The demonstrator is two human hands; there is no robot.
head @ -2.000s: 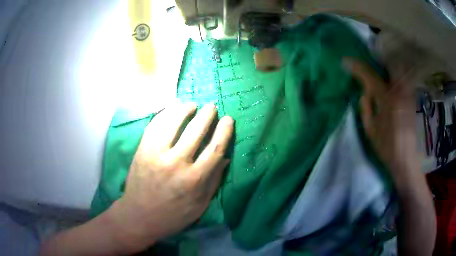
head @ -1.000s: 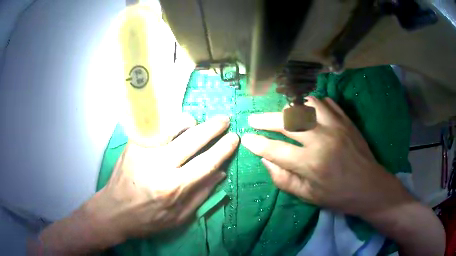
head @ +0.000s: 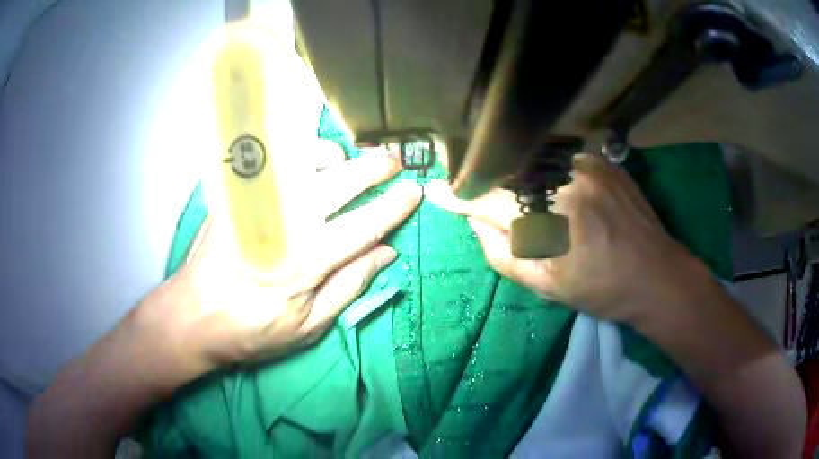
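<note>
The green garment fabric lies under the presser foot, with a seam line running down from the foot and sparkly dotted rows to its right. My left hand lies flat on the cloth left of the seam, fingertips close to the foot; lamp glare washes out part of it. My right hand rests on the cloth right of the seam, index fingertip just below the foot, partly behind the tan knob. Both hands press on the cloth with fingers apart; no grip shows. The needle cannot be made out.
The cream machine head fills the top. The glowing lamp hangs over my left hand. The white table is at left. Pale blue-grey cloth lies at lower right. Dark slender tools stand at the far right edge.
My right hand came in from the far right to the seam beside the foot. Both hands and the cloth have since moved up toward the foot. The machine head fills more of the view.
</note>
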